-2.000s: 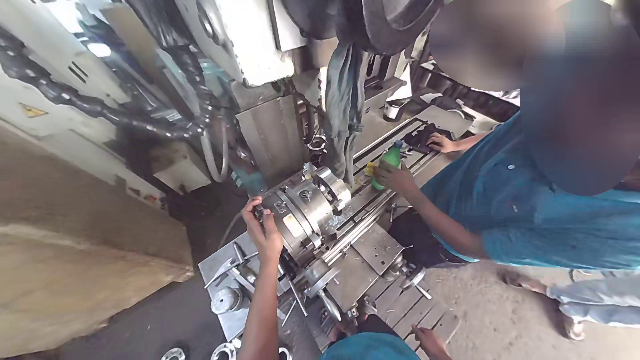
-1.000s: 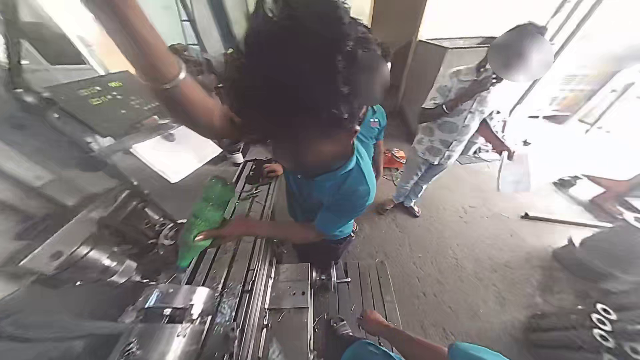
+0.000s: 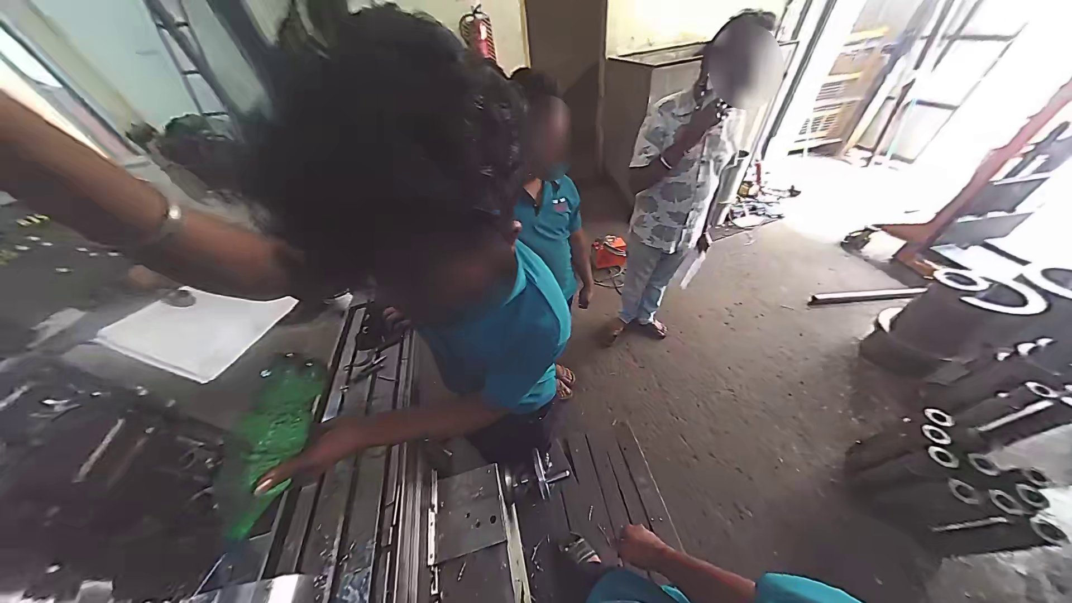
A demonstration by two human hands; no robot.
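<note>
My right hand (image 3: pixel 643 546) is at the bottom, its fingers curled in, with nothing visible in it. It hangs over a slatted wooden platform (image 3: pixel 613 477), near a foot in a sandal. My left hand does not show. A co-worker's hand (image 3: pixel 314 461) holds a green plastic bottle (image 3: pixel 280 419), neck tilted down, beside the slotted milling machine table (image 3: pixel 360 494). The co-worker's other hand is at the table's far end. A metal handwheel (image 3: pixel 536 476) sits at the machine's side. A cylindrical metal part (image 3: pixel 264 590) shows at the bottom left edge, partly cut off.
A co-worker in a teal shirt (image 3: pixel 523 335) leans close in front. A braceleted arm (image 3: pixel 167 226) crosses the upper left; whose it is, I cannot tell. Two more people stand behind. A white sheet (image 3: pixel 197 331) lies left. Metal tubes and rings (image 3: pixel 963 469) are stacked at right.
My view has swung far right. Two seconds ago my left hand was on the round metal chuck; now it is out of view. The co-worker still holds the green bottle.
</note>
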